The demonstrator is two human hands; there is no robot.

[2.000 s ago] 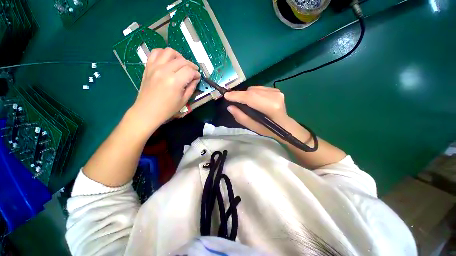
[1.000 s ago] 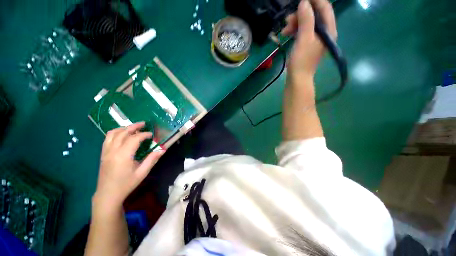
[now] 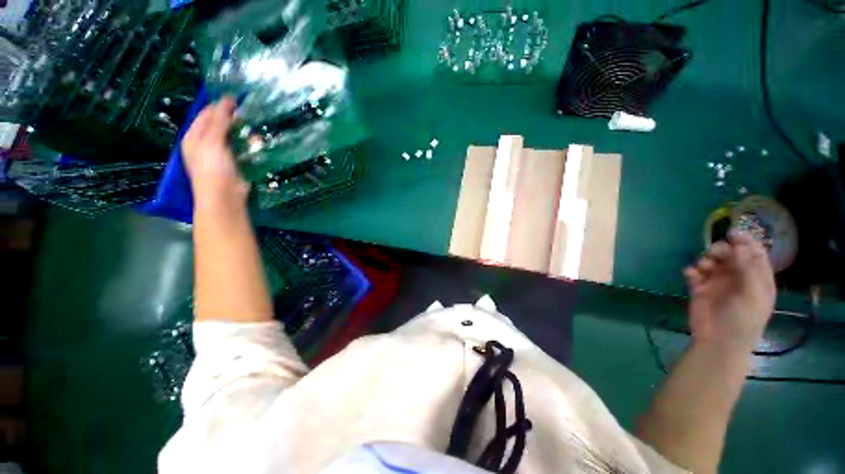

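Observation:
My left hand (image 3: 213, 157) is at the left, its fingers at the near edge of a motion-blurred green circuit board (image 3: 310, 111), held above the stacked boards. My right hand (image 3: 737, 287) is at the right, fingers curled, over the near edge of the round tin of silvery bits (image 3: 780, 231). Whether it holds anything small cannot be seen; no soldering iron shows in it. The tan fixture (image 3: 537, 213) lies at the bench's front edge with two raised white strips and no board on it.
Stacked boards (image 3: 320, 180) and a blue bin (image 3: 176, 185) are at the left. A populated board (image 3: 491, 42), a black fan (image 3: 616, 69) and a white cylinder (image 3: 632, 121) are at the back. Small white connectors lie loose in two groups. Black cords run at the right.
The green board has left the fixture. My left hand has moved left to the stacks with a board. My right hand no longer shows the iron and is now at the tin. The view has turned.

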